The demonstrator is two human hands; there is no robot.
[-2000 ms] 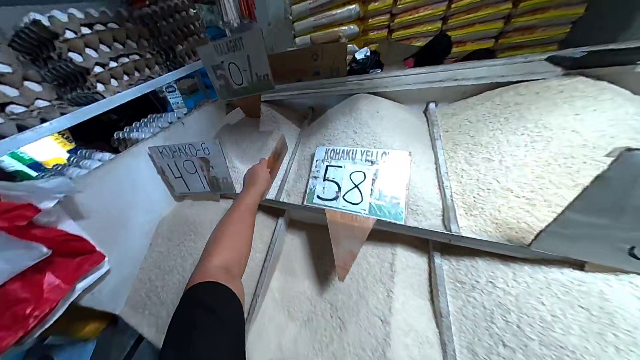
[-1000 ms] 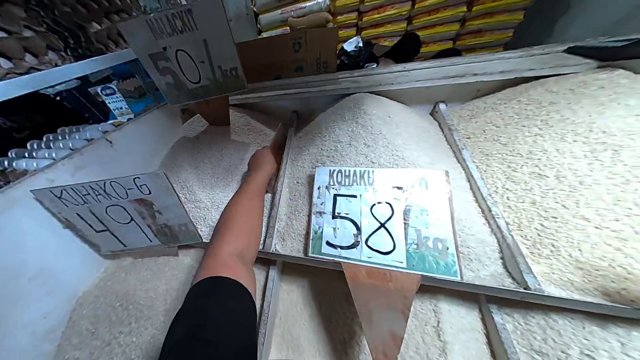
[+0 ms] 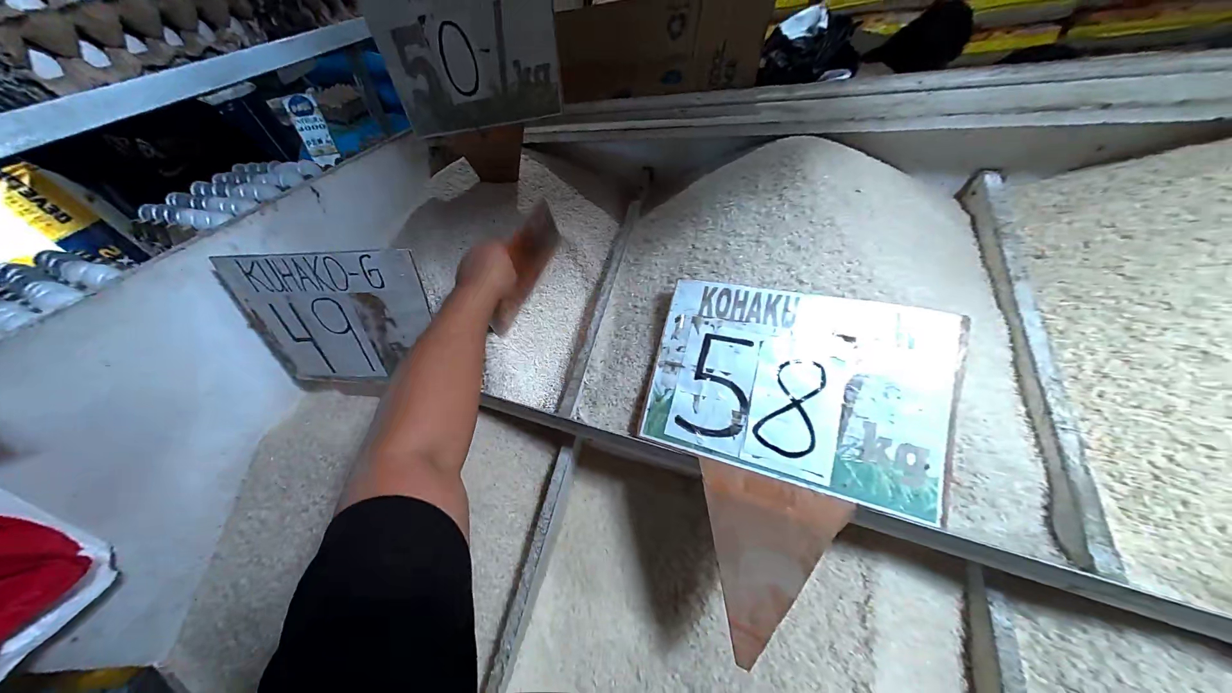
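My left hand (image 3: 486, 269) grips a flat brown wooden board (image 3: 529, 265), tilted over the pale rice grains (image 3: 544, 337) in the small back-left compartment. The board's lower end is close to the grain; whether it touches is unclear. Just left of my forearm stands a handwritten price sign (image 3: 327, 313). Another price sign (image 3: 462, 63) rises behind my hand on a wooden stake. A larger sign (image 3: 804, 399) on a pointed wooden stake (image 3: 770, 549) leans at the front edge of the middle compartment. My right hand is out of view.
Thin dividers (image 3: 602, 308) and a long rail (image 3: 962, 549) separate the rice compartments. Egg trays (image 3: 125, 38) fill a shelf at the upper left. A cardboard box (image 3: 664, 48) sits behind the bin's back ledge (image 3: 866, 101). A red and white bag (image 3: 43, 577) is at the lower left.
My left hand and the board have moved from beside the divider, one second ago, leftward to the middle of the small compartment. The view has shifted.
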